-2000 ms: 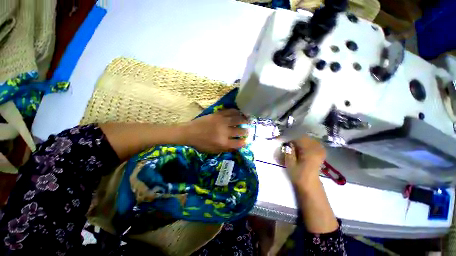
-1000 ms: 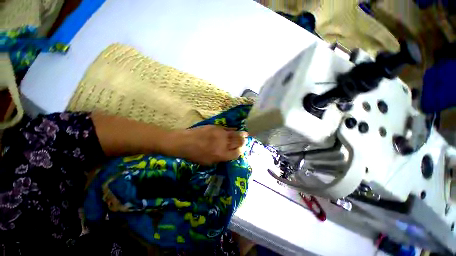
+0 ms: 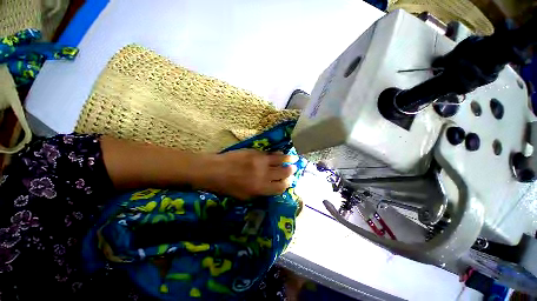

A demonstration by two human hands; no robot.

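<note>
The straw tote shell [image 3: 159, 103] lies on the white table, with its mouth edge at the sewing machine [image 3: 377, 88]. The blue floral lining [image 3: 200, 247] bulges out in front of it, partly over the lap. My left hand [image 3: 259, 173] presses and pinches the lining edge just left of the needle area, fingers bent. The needle itself is hidden by the machine head. My right hand is not visible.
Red thread snips [image 3: 380, 226] lie on the bed behind the presser area. Beige handles and floral cloth [image 3: 23, 62] hang at the far left beside a blue strip [image 3: 82, 23]. A small blue item [image 3: 500, 291] is at the lower right.
The view has moved closer to the machine head, which now looks larger and further right. My right hand, seen near the snips two seconds ago, is gone from view. My left hand stays on the cloth.
</note>
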